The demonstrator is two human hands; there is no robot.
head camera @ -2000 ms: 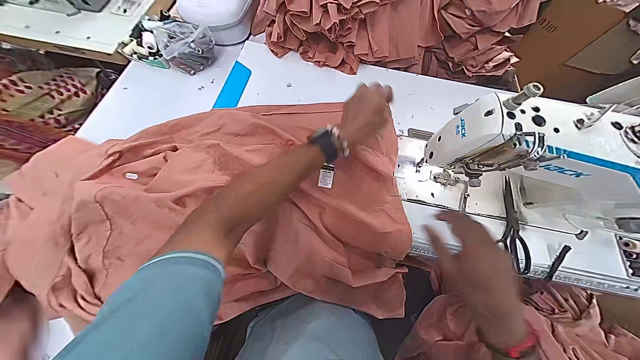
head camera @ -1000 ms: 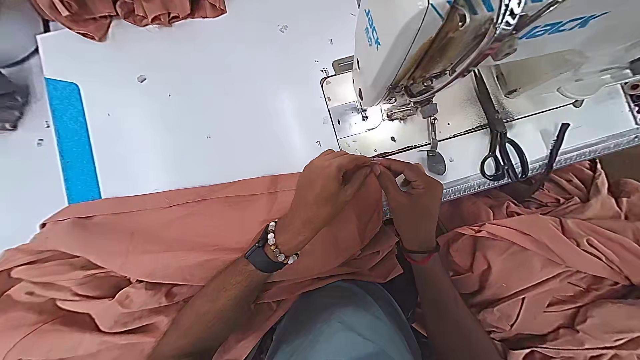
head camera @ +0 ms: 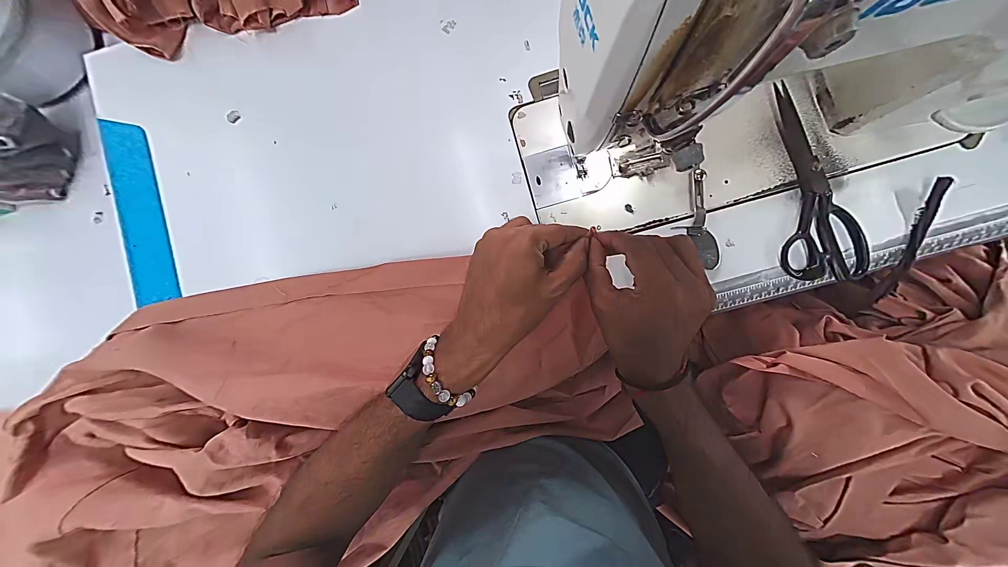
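My left hand point(head camera: 520, 283), with a watch and a bead bracelet at the wrist, pinches the upper corner of a salmon-coloured cloth garment point(head camera: 315, 339) between thumb and forefinger. Fingertip to fingertip with it, my right hand point(head camera: 650, 303) grips the same small edge of cloth. Both hands are at the front edge of the machine bed, just below the lit needle area of a white Jack sewing machine point(head camera: 614, 71). The garment spreads left from my hands across the table edge and over my lap.
Black-handled scissors point(head camera: 819, 193) lie on the machine bed at right, beside a dark strip point(head camera: 925, 220). A measuring scale point(head camera: 748, 298) runs along the front edge. More salmon cloth point(head camera: 866, 425) is heaped at lower right, and another bundle point(head camera: 268, 12) lies at the far left of the white table point(head camera: 339, 142).
Two seconds ago my hands were apart, the left on the garment and the right near the machine bed. They have come together at the cloth's corner. The view has moved closer.
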